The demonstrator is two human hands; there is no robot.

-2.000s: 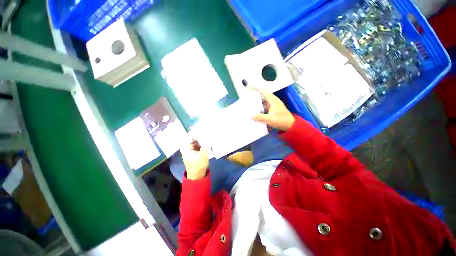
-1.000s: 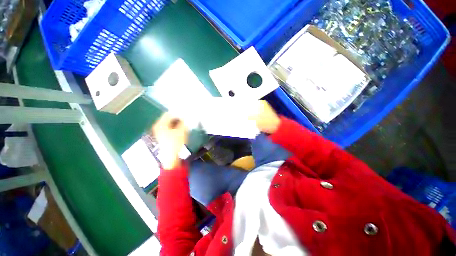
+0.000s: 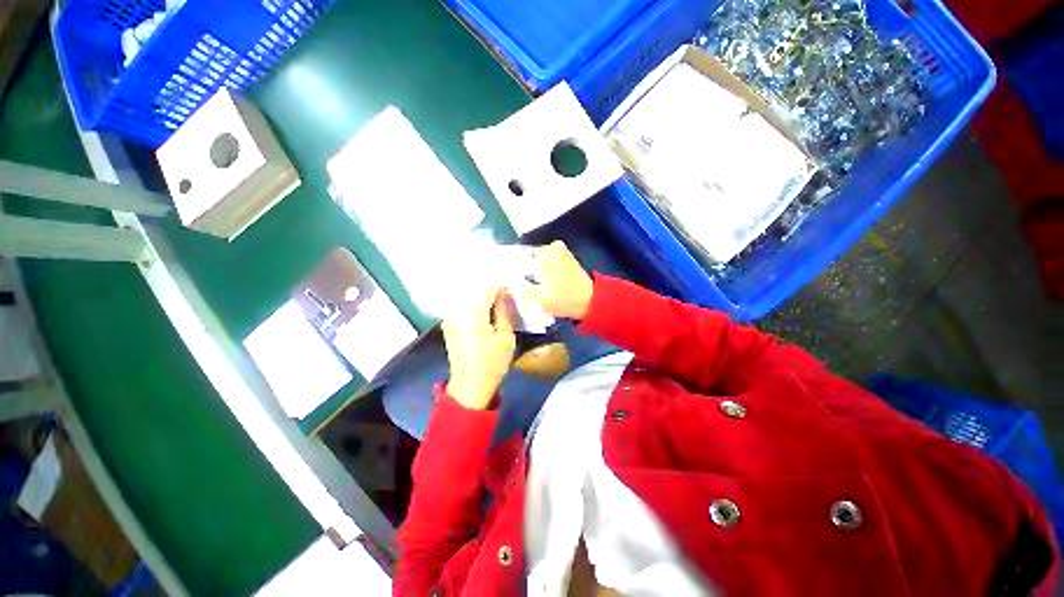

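My left hand (image 3: 478, 356) and my right hand (image 3: 558, 282) are close together over my lap, at the bench edge. Both hold a white card (image 3: 531, 315), overexposed, so its outline is unclear. A glaring pile of clear plastic bags (image 3: 403, 192) lies just beyond on the bench. A punched card (image 3: 539, 192) with two holes overhangs the bench edge by the crate. Printed cards (image 3: 338, 286), dark purple-brown and white, lie left of my hands beside a white leaflet stack (image 3: 296, 364).
A stack of punched cards (image 3: 239, 175) stands at the far left, near a blue mesh basket (image 3: 222, 58). At right, a blue crate (image 3: 758, 301) holds a small open carton (image 3: 712, 163) and a glittering heap (image 3: 840, 82). A blue bin (image 3: 548, 35) adjoins it.
My left hand has come back from the left, over the bench edge, to my right hand. The white sheet earlier spread between the hands now shows only as a small part at them.
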